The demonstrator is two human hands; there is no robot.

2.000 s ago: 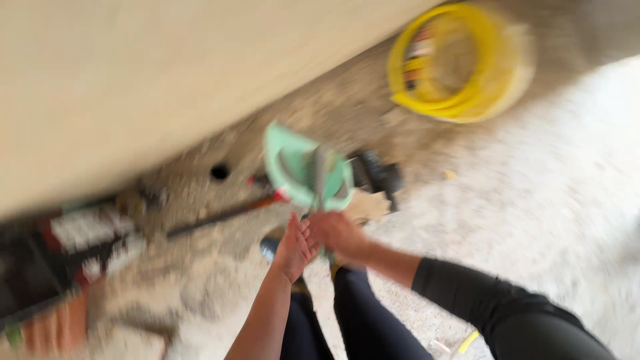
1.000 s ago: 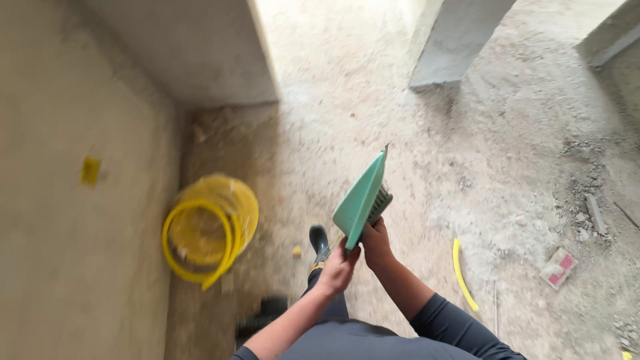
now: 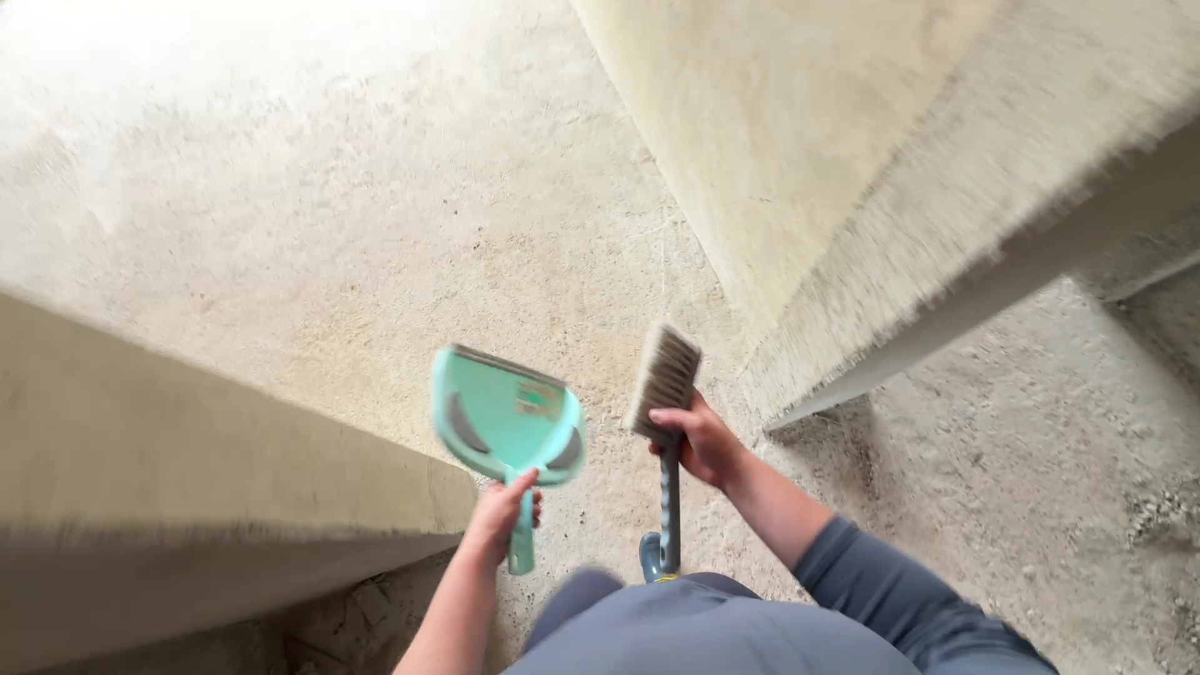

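Note:
My left hand [image 3: 506, 514] grips the handle of a mint-green plastic dustpan [image 3: 502, 412], thumb on top where the handle meets the pan. The pan's open side faces up, its dark-edged lip pointing forward. My right hand [image 3: 701, 441] is closed around a grey hand brush [image 3: 667, 380] near the base of its head. The brush's pale and dark bristles show, and its ridged handle hangs down toward my body. Dustpan and brush are apart, side by side in front of me, above the floor.
A rough concrete floor [image 3: 394, 253] runs forward between a wall end [image 3: 225, 450] on the left and a plastered wall [image 3: 797, 141] on the right. Rubble [image 3: 1162, 516] lies at the far right. A boot [image 3: 650, 555] shows below the brush.
The dustpan and brush, held together a second ago, are now apart, one in each hand. The view has moved to an opening between walls; the yellow hose is out of sight.

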